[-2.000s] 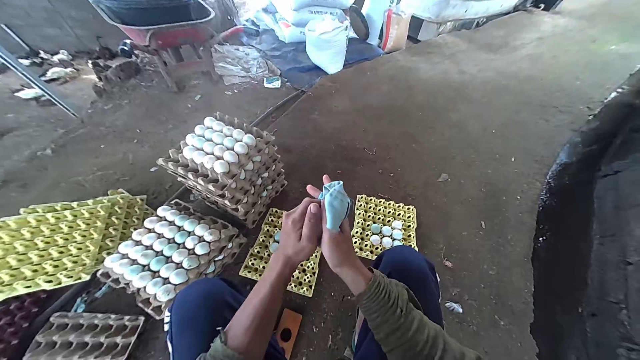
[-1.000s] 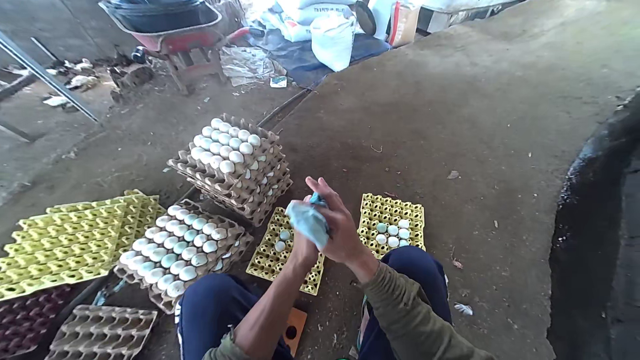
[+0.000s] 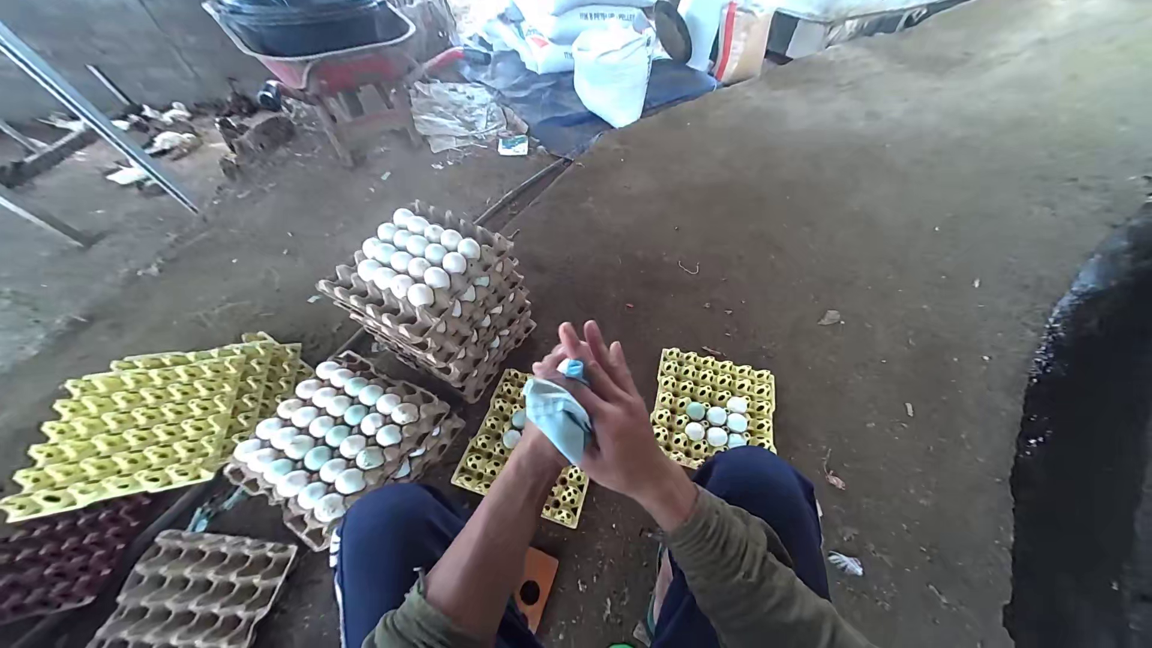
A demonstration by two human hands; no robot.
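Note:
Both my hands are pressed together in front of my knees, with a light blue cloth (image 3: 560, 419) between them. My left hand (image 3: 560, 373) is mostly behind the cloth and the other hand. My right hand (image 3: 621, 432) lies over the cloth, its fingers pointing up. Whether an egg is inside the cloth cannot be seen. Below the hands, a yellow egg tray (image 3: 490, 463) holds a few eggs, partly hidden. To the right, another yellow egg tray (image 3: 670, 396) holds several white and pale blue eggs (image 3: 716, 417).
Left of my knees stand stacked pulp trays topped with eggs (image 3: 337, 436), and a taller such stack (image 3: 432, 333). Empty yellow trays (image 3: 135, 414), a grey pulp tray (image 3: 198, 585) and dark red trays (image 3: 72, 558) lie farther left. An orange block with a hole (image 3: 537, 580) sits between my feet.
My hands have turned around the blue cloth, which stood upright above them two seconds ago and now lies between the palms, lower at the wrist. The trays have not moved.

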